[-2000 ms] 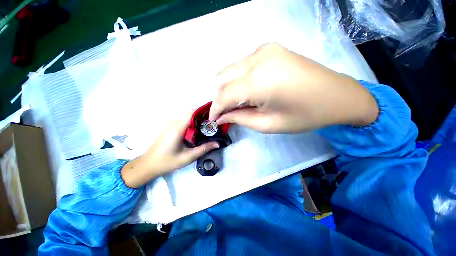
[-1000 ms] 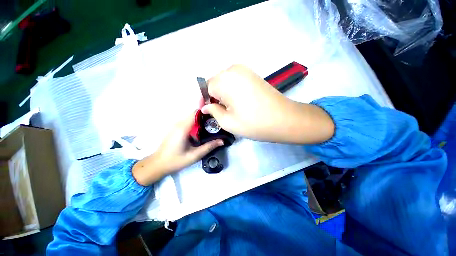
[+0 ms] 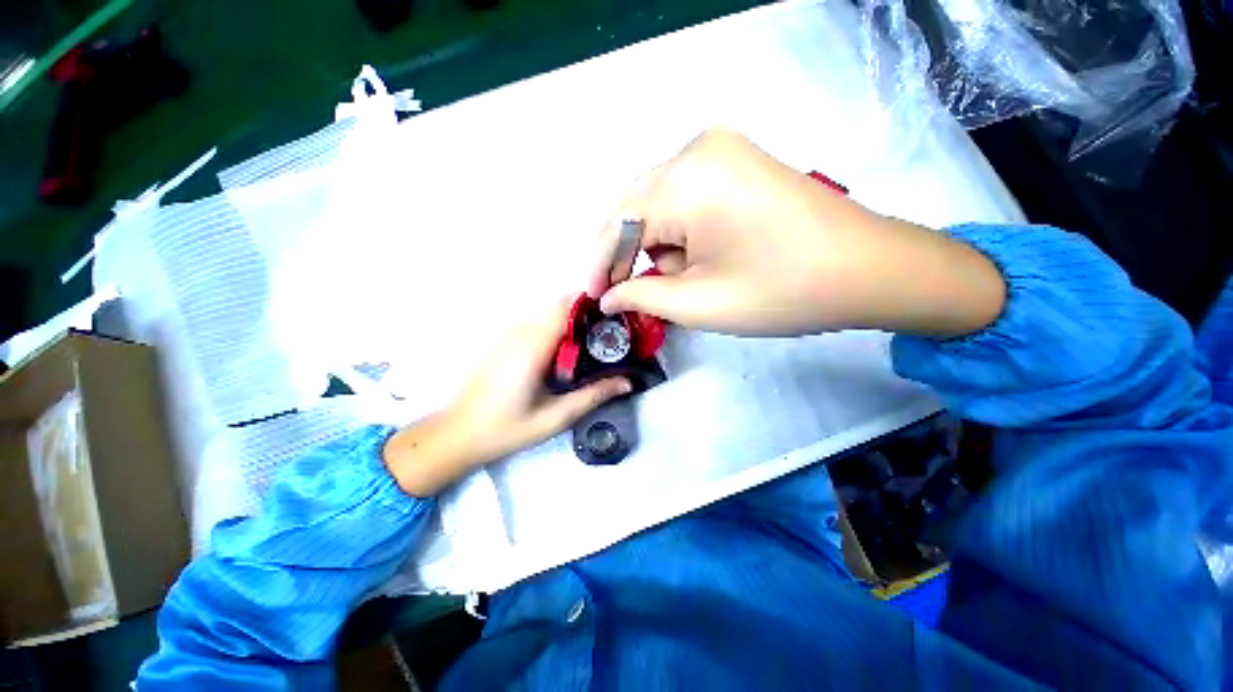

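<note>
The red head housing stands on the white foam sheet, with a round silver-white motor facing up inside it. A black arm with a flat rounded end sticks out below it. My left hand grips the housing and arm from the left, thumb across the black part. My right hand is above the housing and pinches grey metal tweezers at the housing's upper edge. The tweezers' tips are hidden. A red end of the handle shows behind my right hand; the rest is covered.
An open cardboard box is at left, beside ribbed packing sheet. A crumpled clear plastic bag lies at upper right. A parts box with dark parts is near my lap. Another red-and-black unit lies on the green surface at upper left.
The housing and both hands sit farther right in view. One second ago the handle showed more fully; my right hand now covers most of it. The tweezers tilt the other way.
</note>
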